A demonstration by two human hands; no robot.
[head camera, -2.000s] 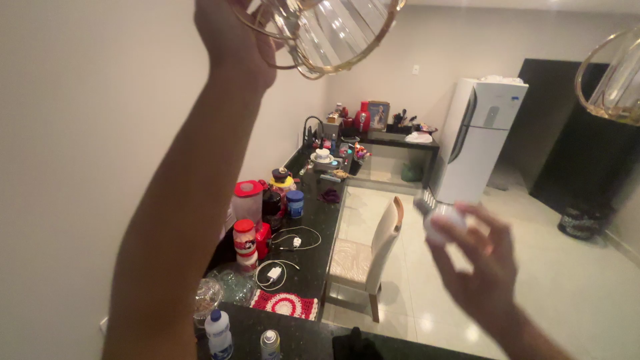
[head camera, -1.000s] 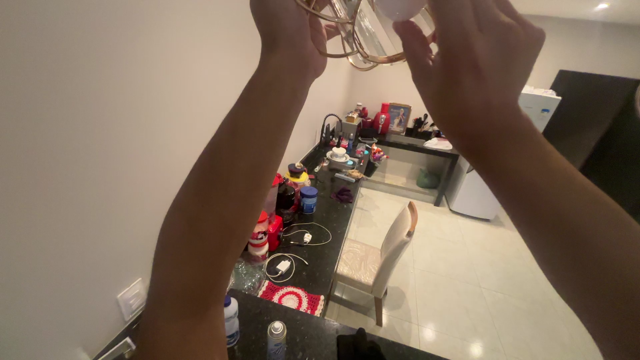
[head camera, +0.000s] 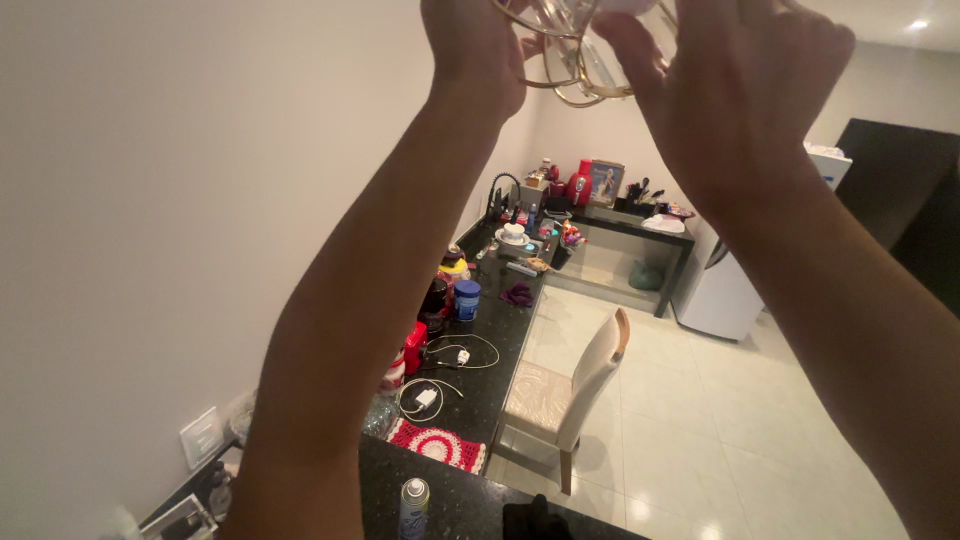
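At the top of the head view hangs a light fixture with gold-coloured metal loops and clear glass pieces, cut off by the frame. My left hand is raised at its left side, with fingers around the metal loops. My right hand reaches up to its right side, thumb against a white rounded light bulb that shows only in part among the glass. Most of the right fingers are out of view, and the bulb's base is hidden.
Below runs a black stone counter bearing a spray can, white chargers, a red and white crocheted mat and a blue tub. An upholstered chair stands beside it. A white refrigerator is behind my right arm.
My right hand has risen from the lower right, where it held the bulb away from the fixture, to the fixture beside my left hand. The view has turned somewhat.
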